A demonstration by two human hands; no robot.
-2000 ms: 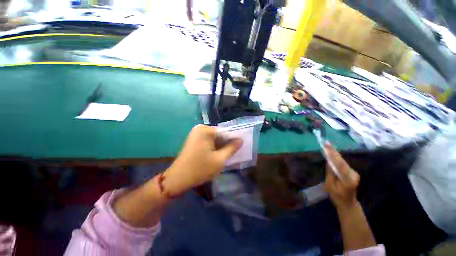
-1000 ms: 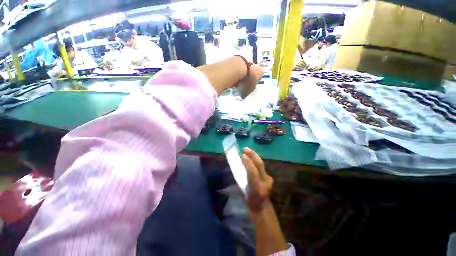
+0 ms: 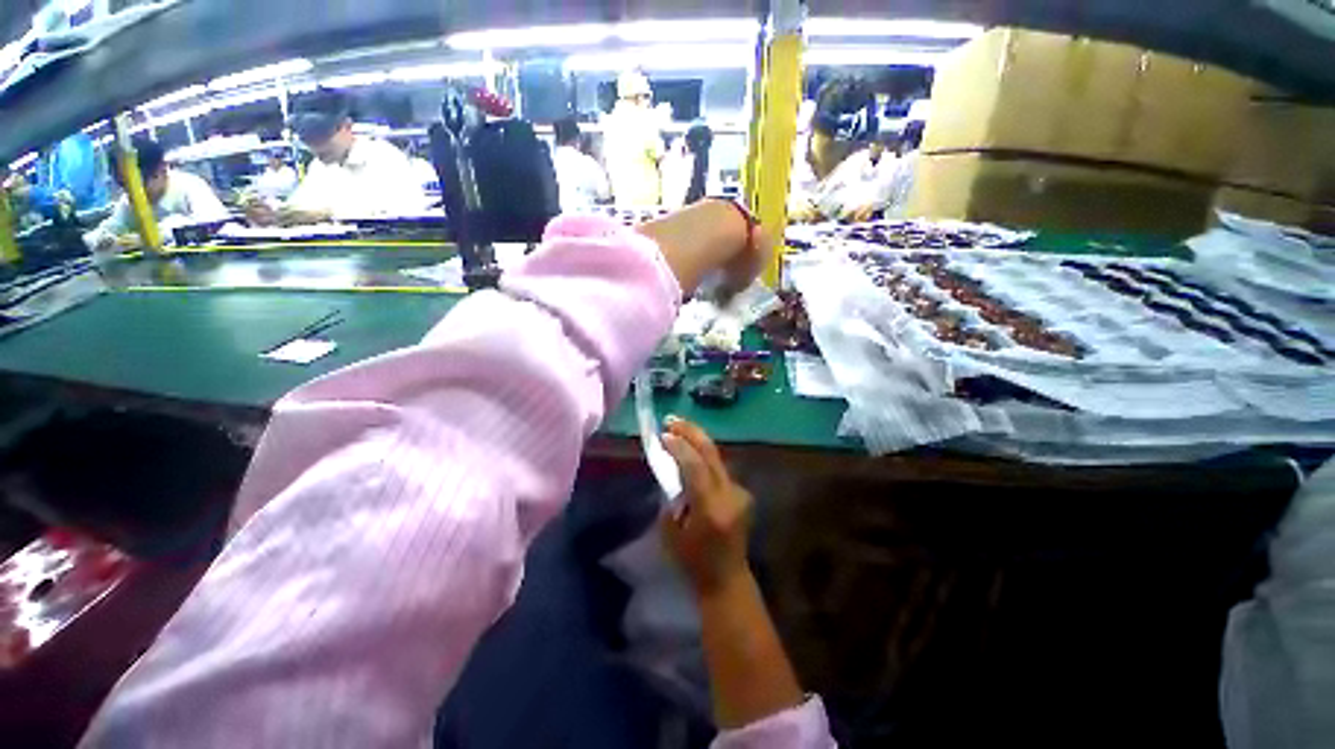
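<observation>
My left hand point(image 3: 728, 261) reaches across the bench to a small heap of whitish items point(image 3: 715, 325) near the yellow post; its fingers are blurred and I cannot tell whether they hold anything. My right hand point(image 3: 706, 505) is at the bench's front edge, shut on a thin white bag or slip point(image 3: 657, 446) held upright. Small dark parts point(image 3: 713, 389) lie on the green bench just beyond it. A white slip point(image 3: 302, 351) lies at the left with a thin dark stick point(image 3: 312, 329) beside it.
Trays of coppery and dark parts point(image 3: 1025, 325) with white liners cover the right. Brown cartons point(image 3: 1054, 110) stand behind. A yellow post point(image 3: 770, 139) and black fixture point(image 3: 463, 190) rise from the bench. A red stool point(image 3: 56, 585) is lower left. People in white work beyond.
My left hand has left the bag near the black fixture and crossed to the heap by the post. My right hand has stayed low with the white bag or slip. The view has tilted up.
</observation>
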